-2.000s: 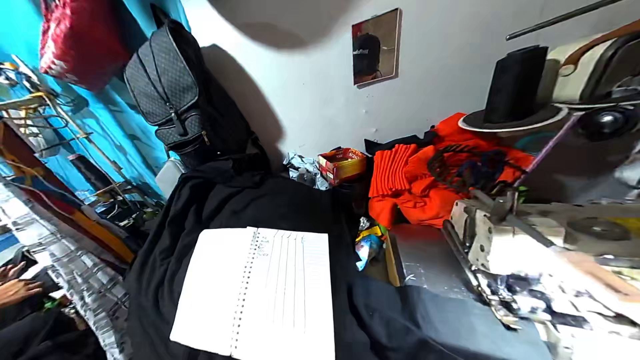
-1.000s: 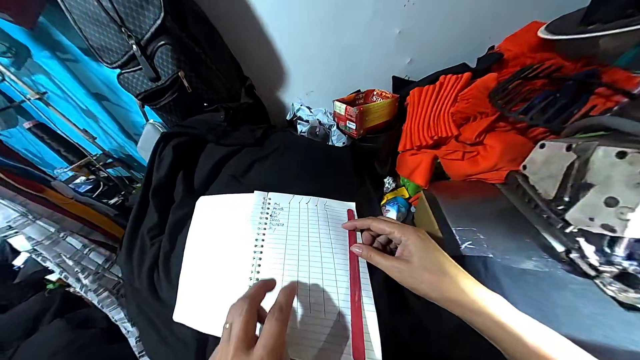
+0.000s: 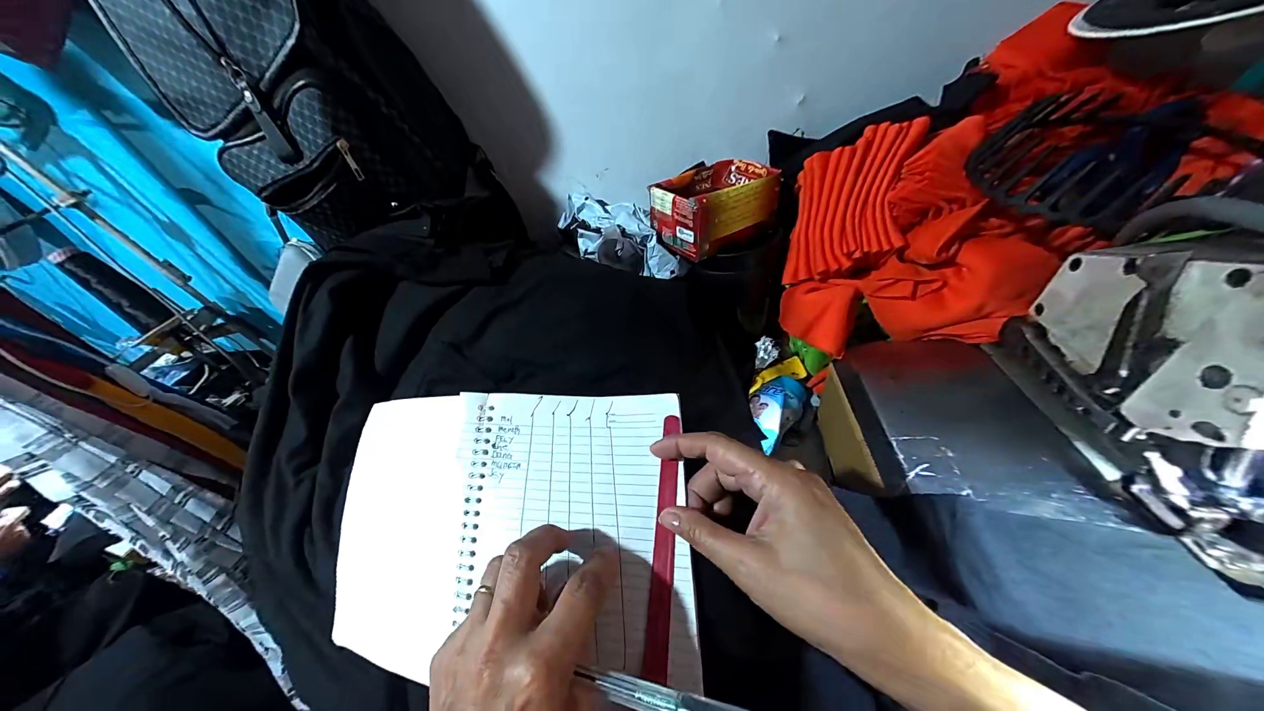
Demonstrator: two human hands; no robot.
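A spiral notebook [image 3: 395, 523] lies open on black cloth. Its ruled right page has handwriting near the spiral and several hand-drawn vertical lines. A flat red strip [image 3: 664, 583], like a ruler, lies lengthwise along that page's right side. My right hand [image 3: 790, 543] comes in from the right, its index finger and thumb touching the strip's upper part. My left hand [image 3: 533, 622], with a ring on one finger, rests with bent fingers on the lower page. A clear-barrelled pen [image 3: 647, 691] sticks out beneath its thumb side, seemingly held; its other end is hidden.
Black cloth [image 3: 553, 316] surrounds the notebook. Beyond are crumpled paper [image 3: 617, 237] and a red-yellow box [image 3: 716, 212]. Orange fabric [image 3: 948, 257] and a metal sewing machine [image 3: 1185, 326] stand to the right. A black backpack [image 3: 336, 128] is at upper left. Part of another person's hand [image 3: 12, 528] shows at far left.
Two seconds ago neither my hands nor the red strip were on the notebook. Since one second ago, the pen has come into sight by my left hand; my right hand stays at the strip.
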